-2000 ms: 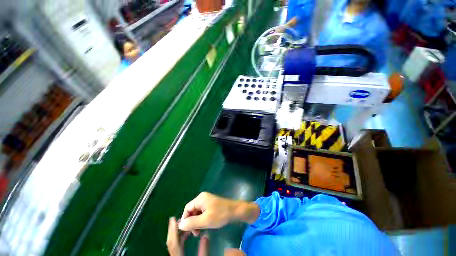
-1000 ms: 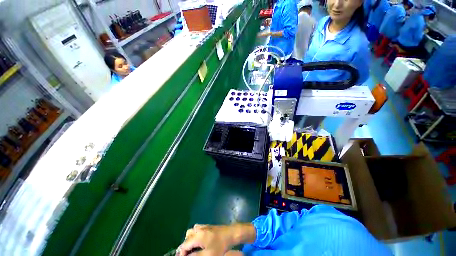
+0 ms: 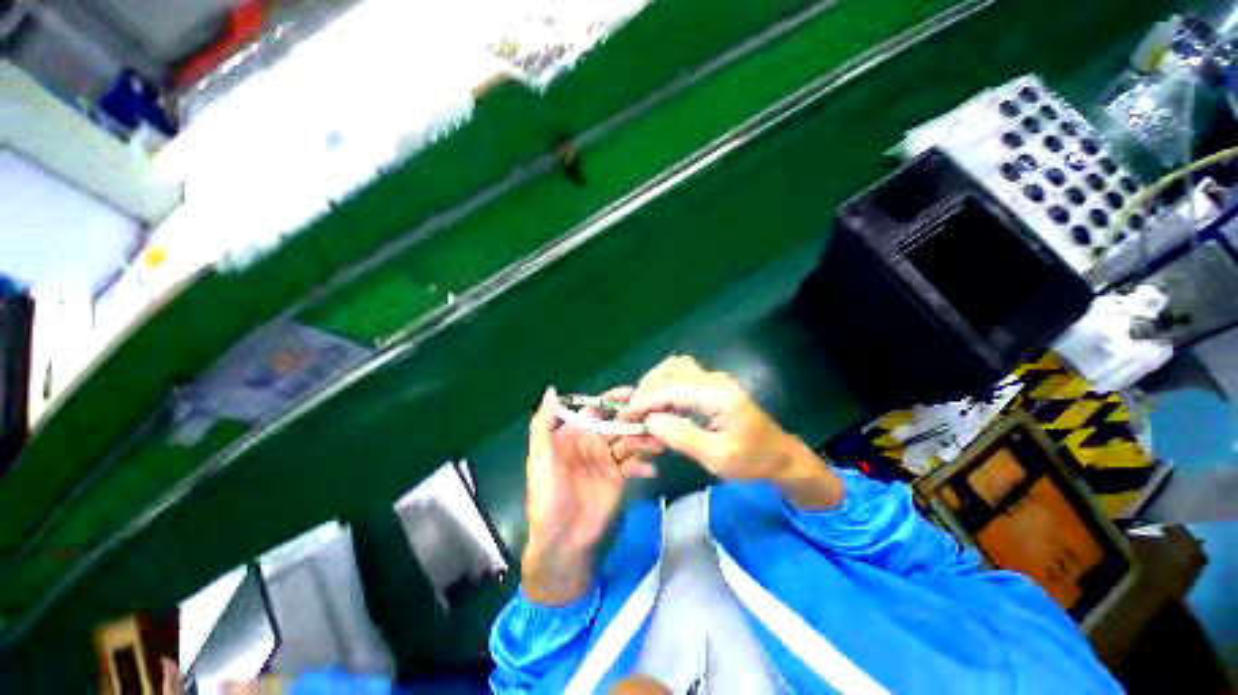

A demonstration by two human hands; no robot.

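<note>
A small curved pale strip with a darker inner side is held between my two hands over the dark green bench. My left hand holds its left end between thumb and fingers, palm towards me. My right hand pinches its right end with thumb and fingertips. The strip's ends are partly hidden by my fingers, and its exact kind cannot be told.
Black plastic housings are stacked at right, beside a white hole tray. The orange-plate fixture lies lower right. White sheets and a pale packet lie at left. The green partition runs behind. Another person's hand shows lower left.
The view has swung left, bringing the white sheets and packet into the picture. Both hands are now fully in view, raised with the strip between them; before, they were at the lower edge.
</note>
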